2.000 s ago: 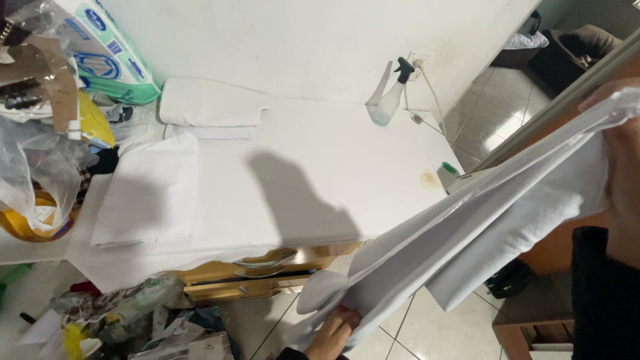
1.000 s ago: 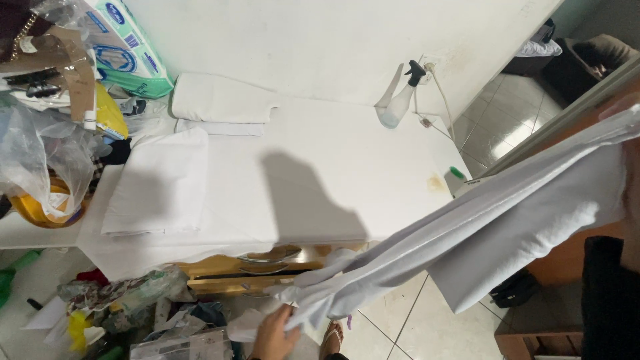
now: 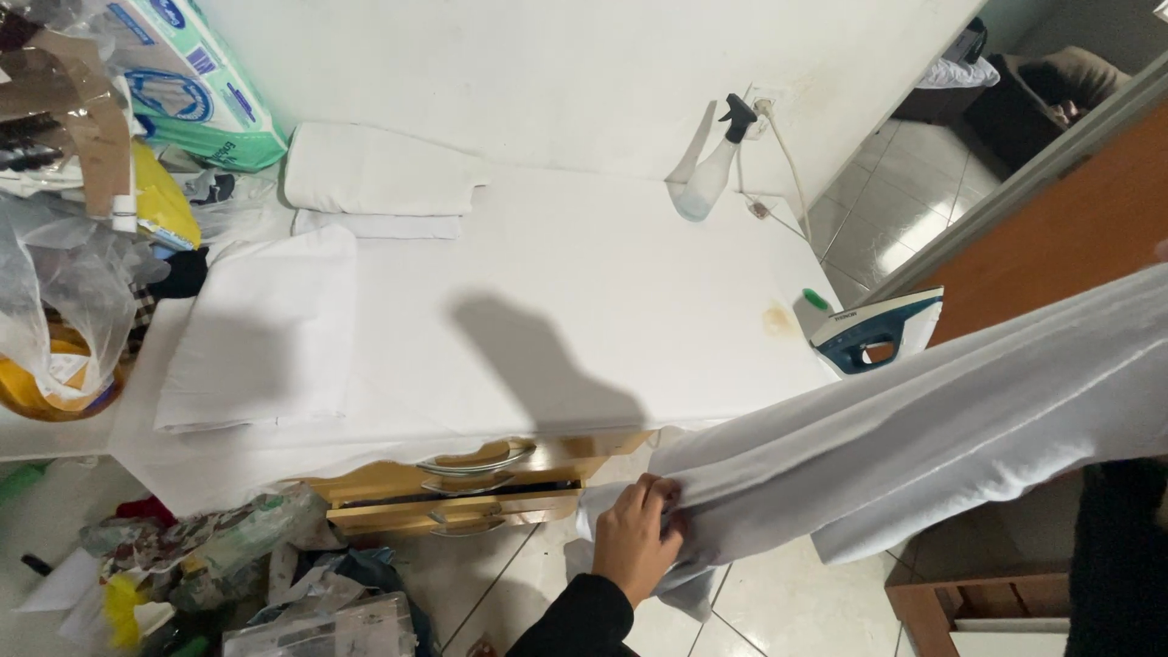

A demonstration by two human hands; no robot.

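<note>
A long white cloth (image 3: 894, 420) hangs in folds beyond the near edge of the covered surface. My left hand (image 3: 639, 538) grips its lower left end. At the right edge only a sliver of my right hand (image 3: 1162, 251) shows, by the cloth's far end; its fingers are out of frame. A clothes iron (image 3: 876, 330) stands at the right end of the white-covered surface (image 3: 584, 246), just above the cloth. Folded white cloths lie at the left (image 3: 274, 338) and by the wall (image 3: 374, 169). A spray bottle (image 3: 710, 178) stands near the outlet.
The iron's side has a wooden door (image 3: 1049, 237) beyond it. Open drawers (image 3: 456, 511) jut out below the surface. Bags and a box (image 3: 319, 630) crowd the floor at lower left; plastic bags (image 3: 64, 292) and a green-white package (image 3: 196, 82) fill the upper left. A cord (image 3: 787, 164) hangs from the outlet.
The cloth's right part has moved down and right, and the iron it hid before now shows. My left hand has moved right with its end of the cloth since one second ago.
</note>
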